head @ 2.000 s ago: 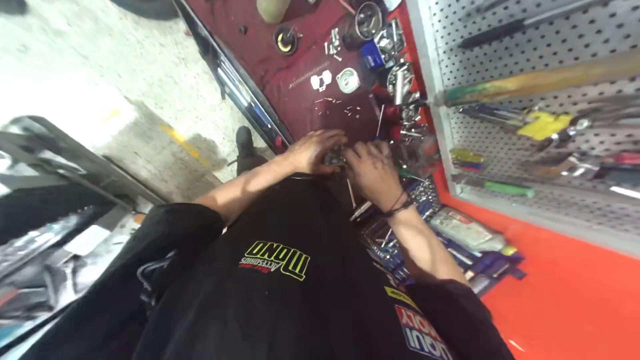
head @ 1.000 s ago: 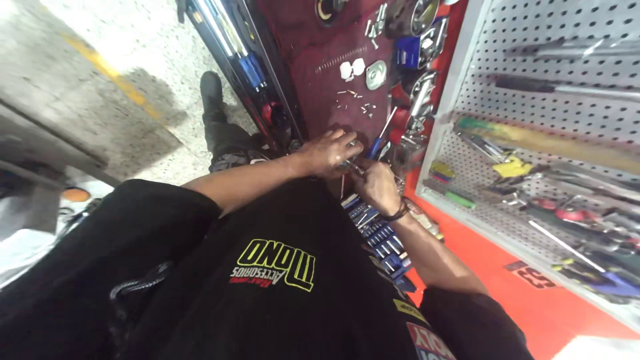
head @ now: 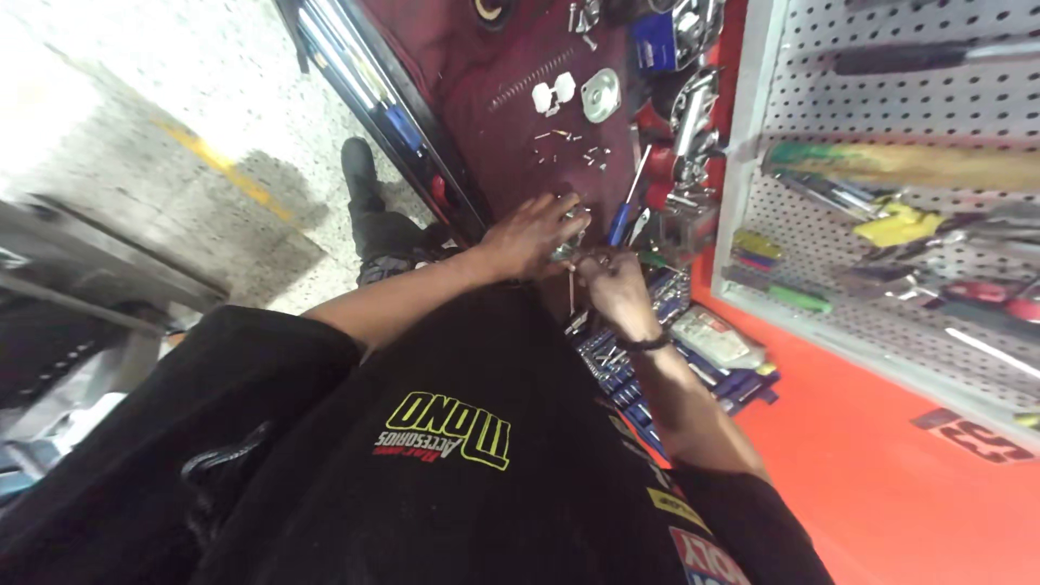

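My left hand grips a small metal part, mostly hidden by the fingers, above the dark red work surface. Just to its right, my right hand is curled close to the part; what it holds is hidden. A thin rod points down between the hands. Beyond them lie small screws, a coil spring, a white two-lobed plastic float and a round metal cover. A blue-handled screwdriver rests beside my right hand.
A pegboard with tools, among them a wooden handle, stands at the right. A blue socket set lies under my right forearm. Metal parts and a blue box line the surface's right side. A long tool tray borders the left.
The view has shifted. Both hands stay close together around the small part, and my right hand has turned, its fingers now more curled beside it.
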